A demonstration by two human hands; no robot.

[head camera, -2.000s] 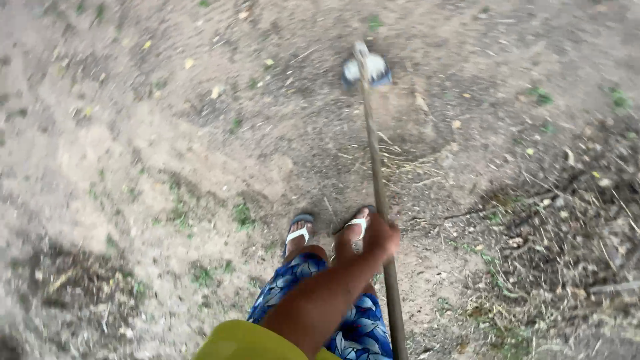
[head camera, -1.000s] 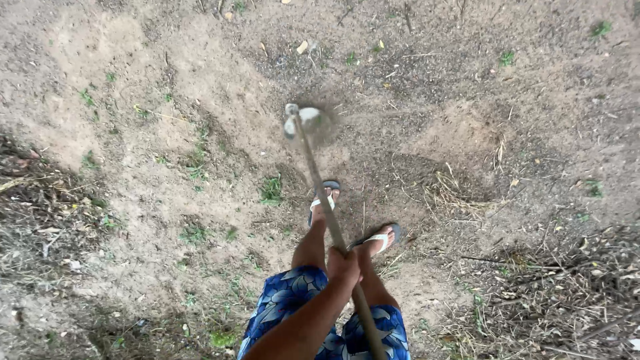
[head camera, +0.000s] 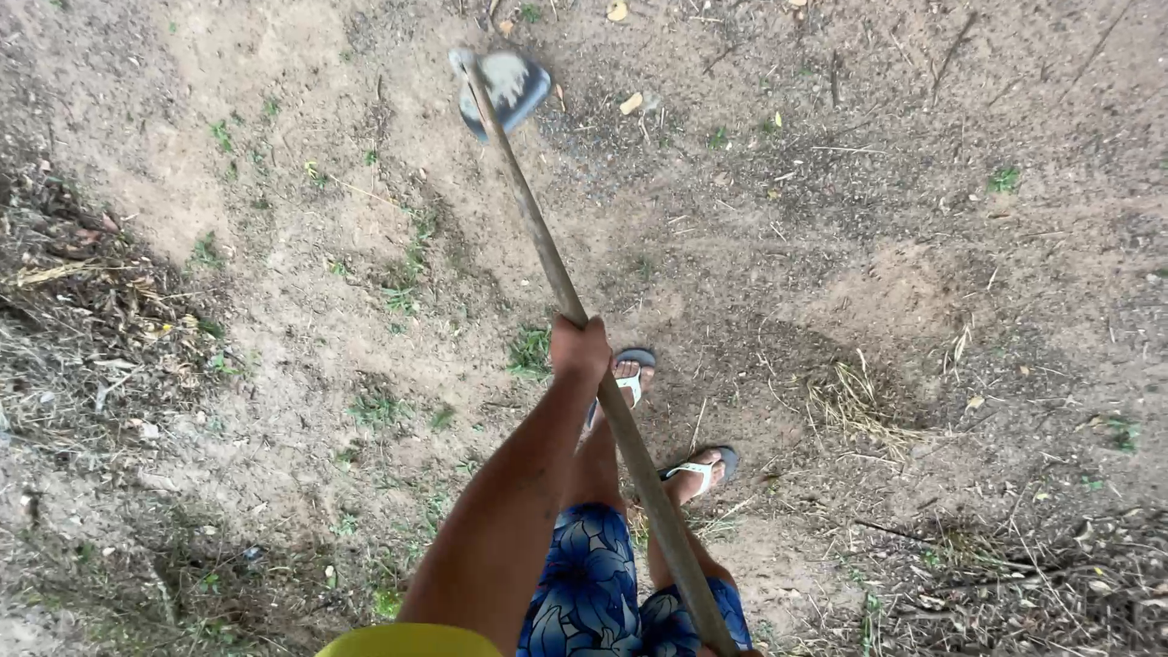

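Note:
A hoe with a long wooden handle [head camera: 535, 228] slants from the upper middle down to the bottom edge. Its broad metal blade [head camera: 507, 89], pale in the middle and dark at the rim, is over bare soil at the upper left of centre. My left hand [head camera: 581, 349] is closed around the middle of the handle, with its arm coming from the lower left out of a yellow sleeve. Only a sliver of my right hand [head camera: 750, 653] shows at the bottom edge, against the lower handle; its fingers are mostly hidden.
My feet in thong sandals [head camera: 728, 464] stand on dry soil, just right of and below my left hand. Heaps of dry leaves and twigs lie at the left [head camera: 100, 328] and lower right [head camera: 1031, 584]. Small green weeds [head camera: 529, 352] and a tuft of dry straw [head camera: 858, 406] dot the ground.
The hoe blade has moved off to the upper left, away from my feet, and the handle now slants more. My feet have changed position since the oldest frame. The view has shifted.

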